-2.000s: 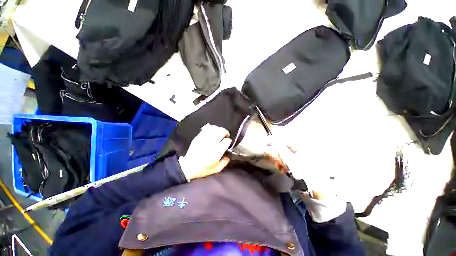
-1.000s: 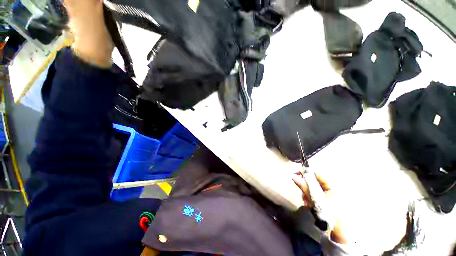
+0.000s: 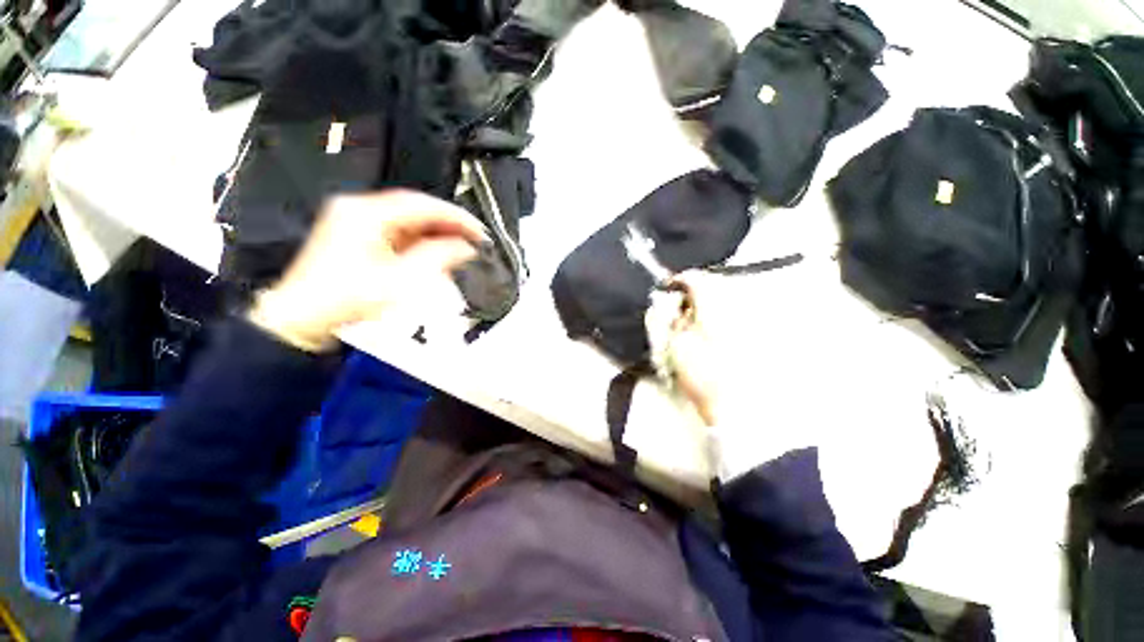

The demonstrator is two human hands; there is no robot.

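My left hand (image 3: 376, 261) is raised over the table's left edge, fingers curved and apart, with nothing seen in it. My right hand (image 3: 681, 332) is closed around the slim snips (image 3: 646, 253), whose blades are a bright blur over a black pouch (image 3: 605, 282). The pouch lies flat on the white table, partly hidden by the right hand. A narrow black strap (image 3: 621, 420) hangs beside my right hand to the table's near edge; whether the hand holds it, I cannot tell.
A large black bag heap (image 3: 307, 176) lies behind my left hand. More labelled black pieces lie at the back (image 3: 778, 113) and right (image 3: 947, 238). A frayed thread bundle (image 3: 935, 483) lies near right. A blue crate (image 3: 35, 502) of black pieces stands at lower left.
My left hand has come back from the far upper left and lowered towards the table's left edge. My right hand has moved up and left over the pouch. The camera view has shifted.
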